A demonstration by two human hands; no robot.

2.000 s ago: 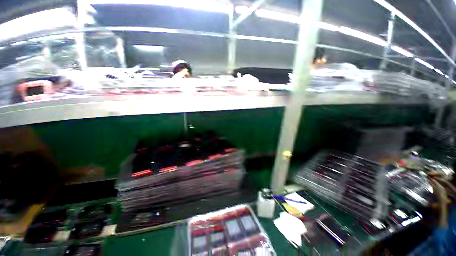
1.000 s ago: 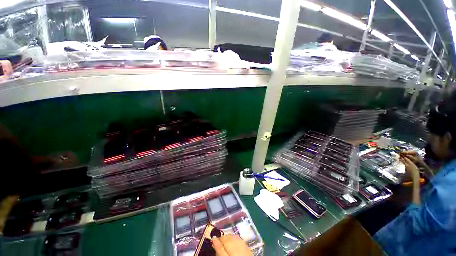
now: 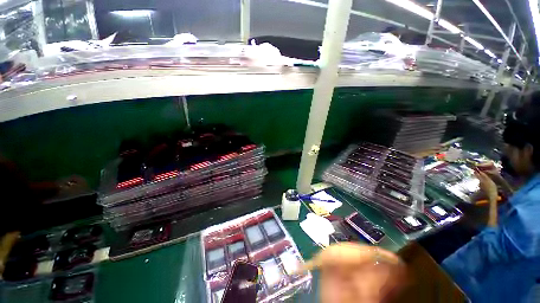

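My right hand (image 3: 358,275) is large and blurred at the bottom edge, right of the panel sheet; whether it holds anything cannot be told. My left hand is not in view. A dark phone (image 3: 241,284) shows at the bottom edge, over the lower part of the panel sheet, its lower end cut off; what holds it up, if anything, is not visible. The panel sheet (image 3: 235,235) is a white and red grid of grey-windowed panels in clear plastic. Crinkled clear film (image 3: 190,269) lies along its left side.
Stacked blister trays (image 3: 183,195) stand behind. A blister tray (image 3: 44,269) with phones is at left. The white bottle (image 3: 291,207), crumpled white wipe (image 3: 317,229), loose phone (image 3: 364,227) and tilted tray (image 3: 379,177) are right, around the post (image 3: 320,112). A blue-sleeved person (image 3: 497,254) works at right.
My right hand has moved right, away from the phone it was touching over the sheet. The phone remains near the same place. The view has shifted slightly.
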